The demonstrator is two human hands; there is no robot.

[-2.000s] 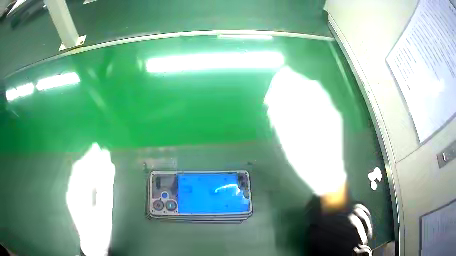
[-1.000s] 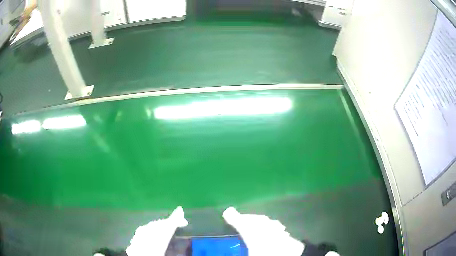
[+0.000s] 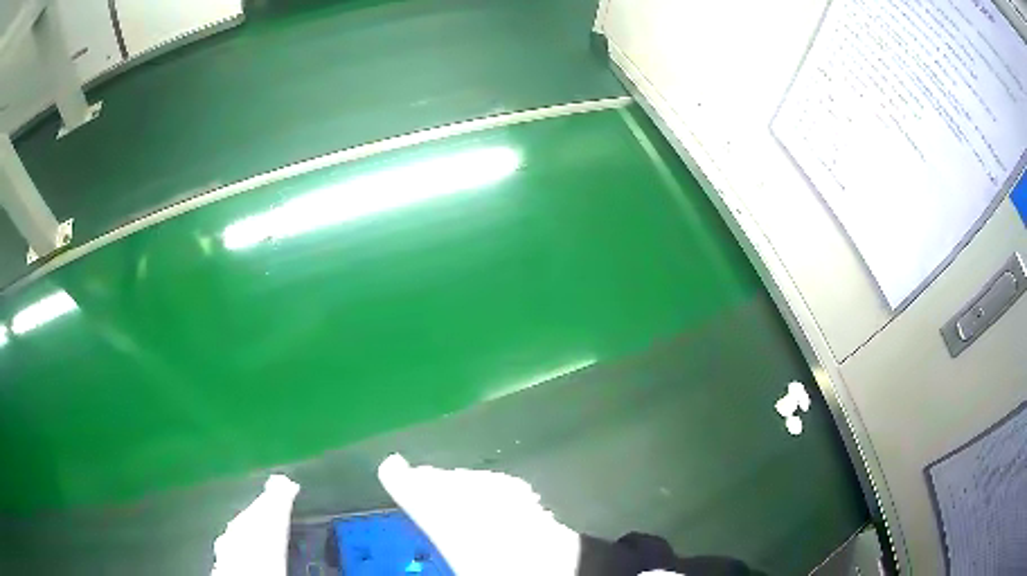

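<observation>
A phone unit with a bright blue face (image 3: 377, 545) lies at the bottom edge of the view, partly cut off. Its dark camera end is to the left. My left hand (image 3: 257, 534), in an overexposed white glove, is at its left end and cut off by the edge. My right hand (image 3: 484, 518), also white-gloved, covers its right end. The hands are on both sides of the unit. Whether there are more units under it is hidden.
The glossy green belt (image 3: 372, 326) lies beyond the dull green work surface (image 3: 676, 450). Small white pieces (image 3: 793, 407) lie at the right edge. A pale cabinet (image 3: 732, 101) with paper sheets (image 3: 901, 135) stands on the right. Pale posts (image 3: 28, 208) stand at the far left.
Two seconds ago the hands were apart, away from the phone stack; one second ago they were at both its ends. Since then the view has tilted and turned right, with the hands still there.
</observation>
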